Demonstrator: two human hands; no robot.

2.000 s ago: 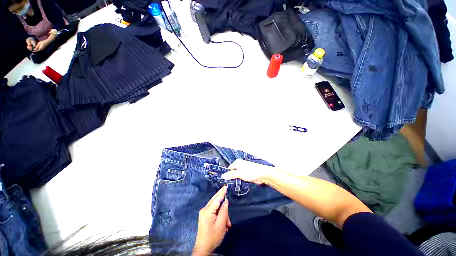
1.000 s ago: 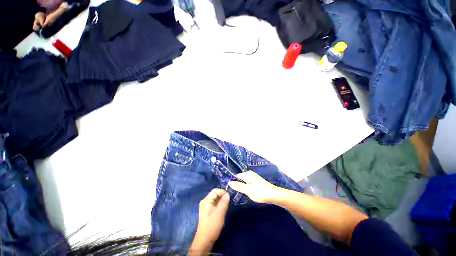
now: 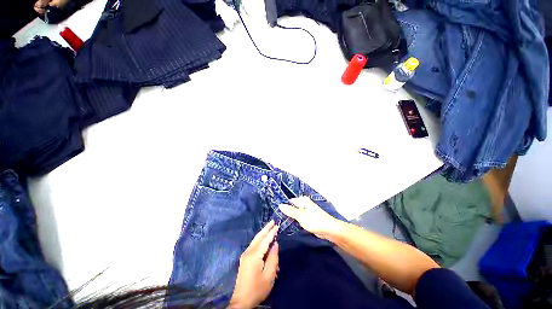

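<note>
Blue denim jeans (image 3: 218, 223) lie at the table's front edge and partly against my body, waistband away from me, with a metal button (image 3: 264, 178) at centre front. My right hand (image 3: 308, 216) grips the fly edge below the waistband. My left hand (image 3: 257, 265) is beside the fly, its fingertips close together near the right hand's. A small dark thing may be between them, too blurred to tell. Small dark thread snips (image 3: 368, 153) lie on the white table (image 3: 242, 114).
Dark pinstriped garments (image 3: 157, 45) lie upper left, denim (image 3: 27, 241) at the left edge. A red thread cone (image 3: 354, 69), yellow-capped bottle (image 3: 400, 75), phone (image 3: 413, 119), black bag (image 3: 369, 35) and denim pile (image 3: 478, 90) are upper right. Green cloth (image 3: 448, 214) and a blue bin (image 3: 514, 256) are lower right.
The view has shifted. My left hand's fingers, curled a second ago, are now straighter and point up at the fly. My right hand keeps its grip on the fly.
</note>
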